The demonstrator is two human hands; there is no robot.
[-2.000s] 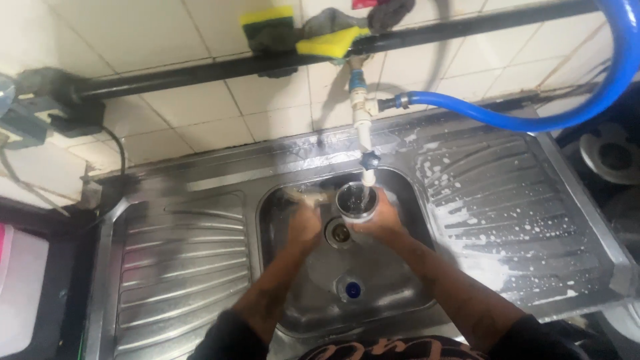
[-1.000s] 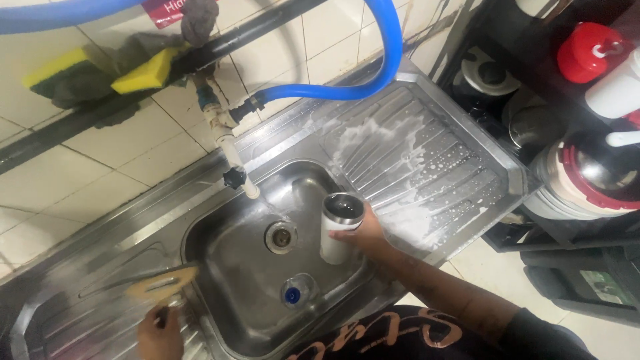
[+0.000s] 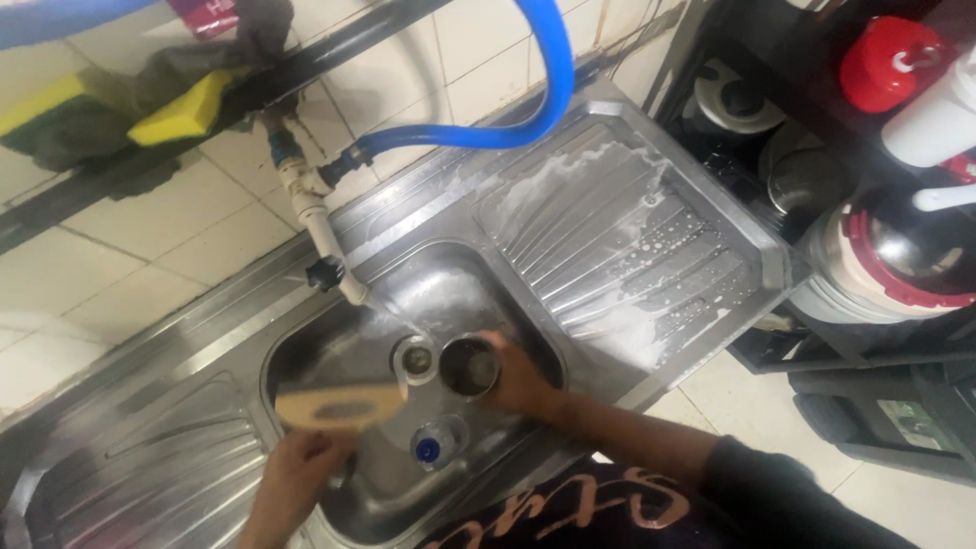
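Note:
My right hand (image 3: 522,377) grips a metal cup (image 3: 470,367) over the right half of the steel sink basin (image 3: 450,271), its open mouth facing up. In my left hand (image 3: 305,457) is a flat wooden utensil with an oval hole (image 3: 339,406), blurred, over the basin's left side. Water runs from the plastic tap (image 3: 328,248) down into the basin, passing just left of the cup. Near the drain (image 3: 417,360) lies a clear object with a blue cap (image 3: 427,451), inside the basin. My fingers partly hide the cup's outer wall.
Foam and drops cover the right drainboard (image 3: 633,244); the left drainboard (image 3: 168,457) is ribbed steel. A blue hose (image 3: 473,137) arches behind the tap. Yellow sponges (image 3: 187,110) rest on a black pipe (image 3: 358,46). At right, a dark shelf holds a red-rimmed container (image 3: 877,259) and a red lidded one (image 3: 884,65).
The cup has moved from beside the basin's right edge to near the drain. My left hand has brought the wooden utensil from the left drainboard to over the basin. The view has turned.

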